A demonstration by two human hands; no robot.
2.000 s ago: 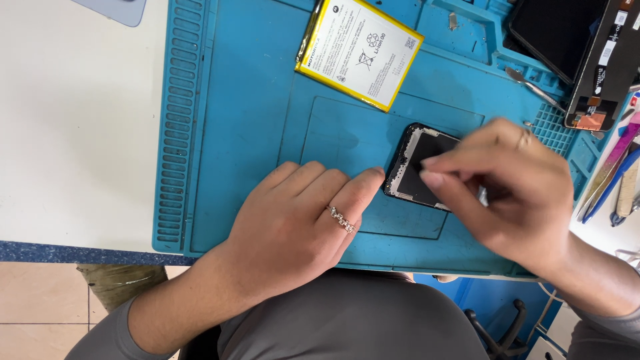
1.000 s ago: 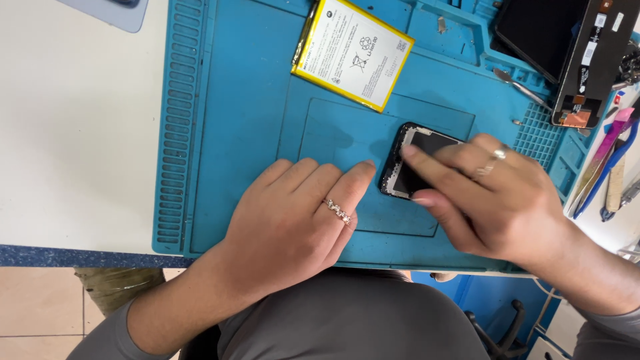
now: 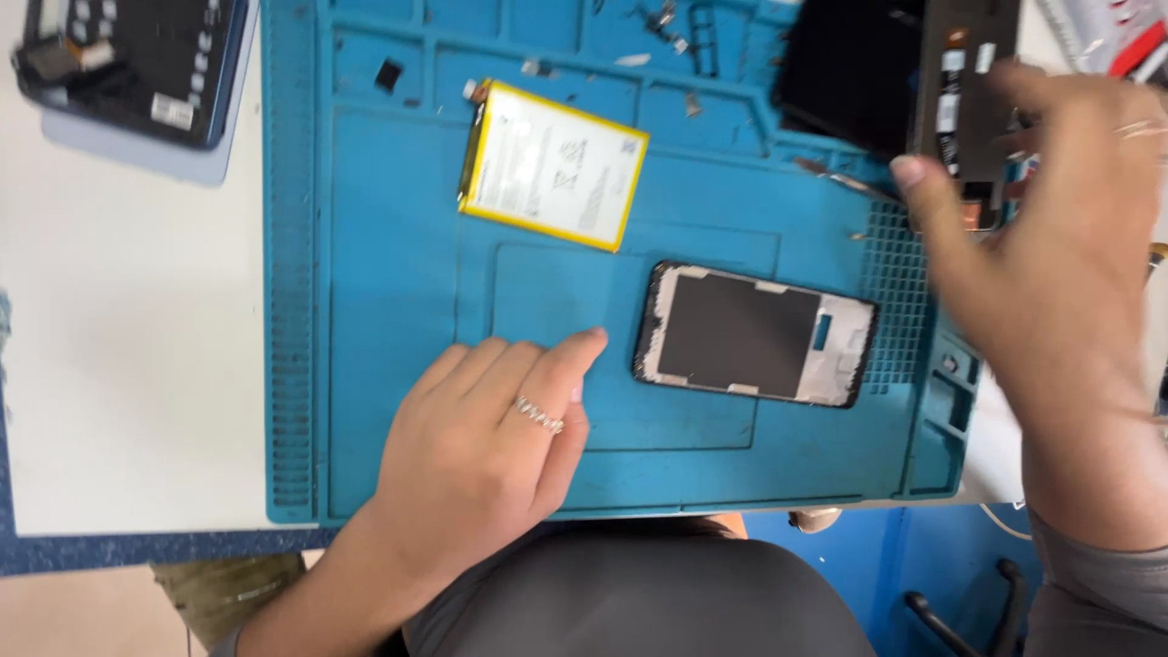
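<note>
My left hand [image 3: 497,424], with a ring on one finger, rests loosely curled on the blue repair mat [image 3: 392,274], holding nothing. To its right, not touched, a black phone mid-frame [image 3: 739,338] lies flat, its inside with a dark panel and pale metal facing up. My right hand [image 3: 1063,210] is blurred at the upper right, fingers spread around the phone display assembly [image 3: 981,91] with its flex cable; whether it touches or grips it I cannot tell. A yellow-edged phone battery [image 3: 557,169] lies above my left hand.
Metal tweezers or a similar slim tool [image 3: 849,182] lie beside a dark screen [image 3: 853,73]. Small parts sit in the mat's upper compartments. An opened phone [image 3: 137,73] on a pale pad is at the upper left. The table edge [image 3: 164,547] runs below.
My right hand has left the phone frame and moved up and right to the display assembly, uncovering the frame. My left hand remains curled on the mat. The view has shifted somewhat.
</note>
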